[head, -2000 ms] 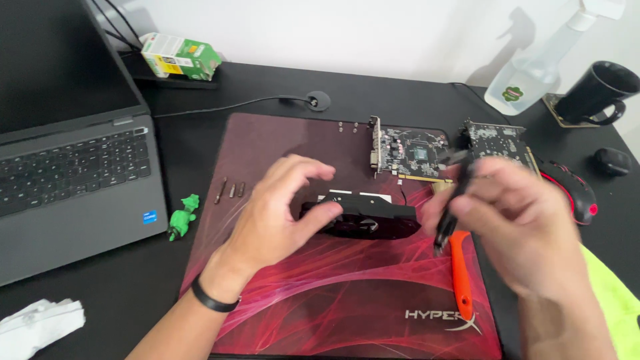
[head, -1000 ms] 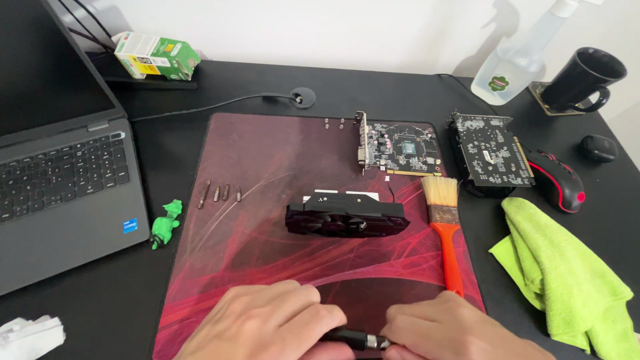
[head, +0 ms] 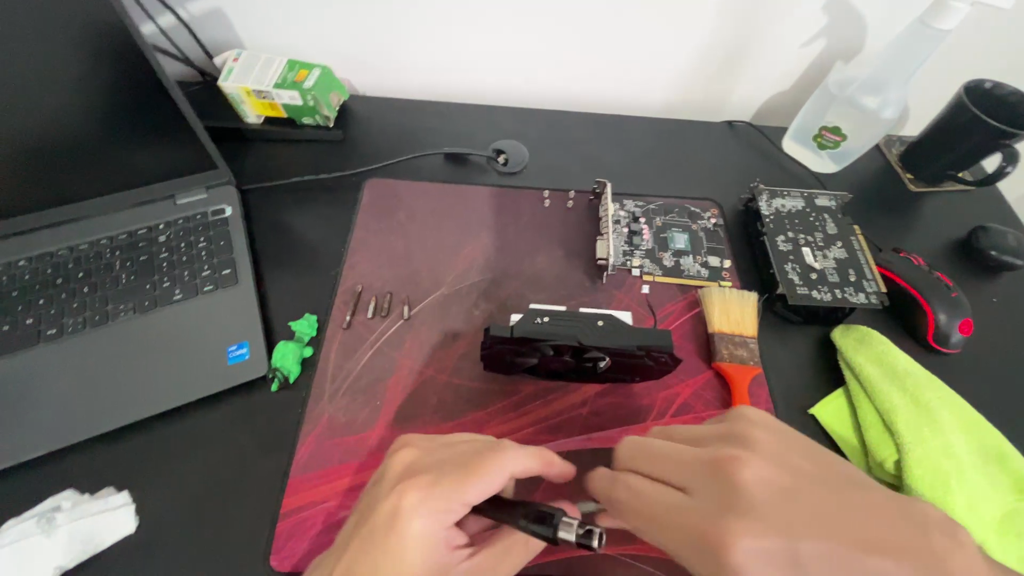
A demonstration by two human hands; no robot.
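Observation:
Low over the near part of the mouse pad [head: 432, 240], my left hand [head: 456, 496] grips a black screwdriver handle [head: 532, 518] whose metal socket end points right and looks hollow. My right hand [head: 704, 488] is close beside it, fingers curled around a small metallic piece [head: 590, 507], probably a driver bit, mostly hidden. Beyond my hands a black graphics card cooler [head: 580, 348] with fans stands on edge. Behind it lies a bare graphics card circuit board [head: 668, 240]. Several driver bits [head: 386, 305] lie at the left of the pad, and small screws [head: 558, 198] near its top edge.
A laptop [head: 120, 320] and green figurine [head: 294, 352] are left. At right are an orange-handled brush [head: 734, 344], another graphics card [head: 820, 248], red-and-black mouse [head: 928, 304], green cloth [head: 920, 432], spray bottle [head: 856, 96] and black mug [head: 964, 132]. Crumpled white tissue [head: 72, 528] lies front left.
Two seconds ago my right hand held the screwdriver near the brush, with my left hand beside the cooler. Both hands have come down to the near edge, and the screwdriver is now in my left hand.

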